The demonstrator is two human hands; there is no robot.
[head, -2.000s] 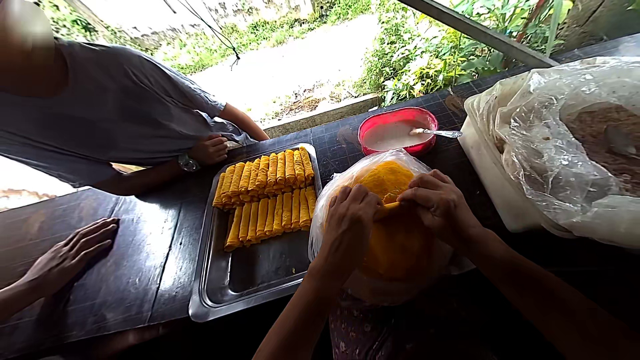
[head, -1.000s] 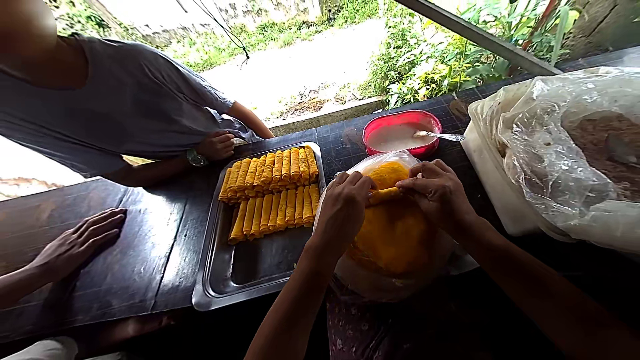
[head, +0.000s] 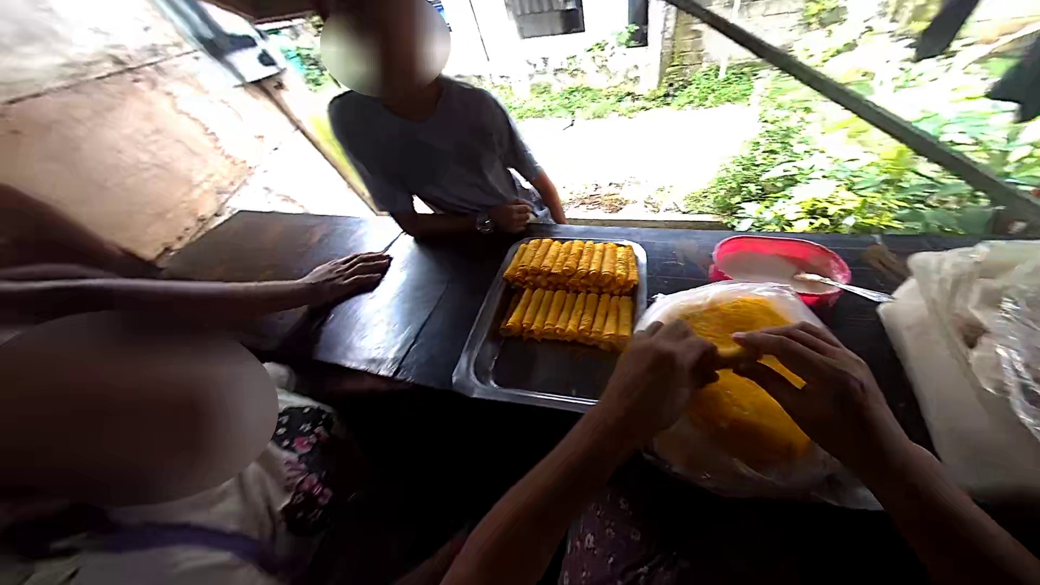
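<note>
Both my hands meet over a stack of round yellow-orange wrappers [head: 751, 414] lying on clear plastic. My left hand [head: 662, 370] grips one end of a yellow roll [head: 731, 355], and the fingers of my right hand [head: 804, 378] pinch its other end. Left of the stack, a rectangular metal tray [head: 475, 370] bears two rows of yellow rolls [head: 569, 313], packed side by side. Behind the stack stands a pink-red bowl [head: 833, 258] of pale paste, with a metal spoon [head: 853, 288] leaning over its rim.
A large plastic-covered container [head: 942, 366] stands at the right of the dark table [head: 366, 325]. Across the table a person in a grey shirt [head: 455, 146] leans on its far edge. Another person's hand [head: 349, 275] lies flat on the table at the left, with that person close beside me.
The view has swung left, bringing the person beside me into sight. The roll was lying across the wrappers between my hands earlier; both hands still hold it.
</note>
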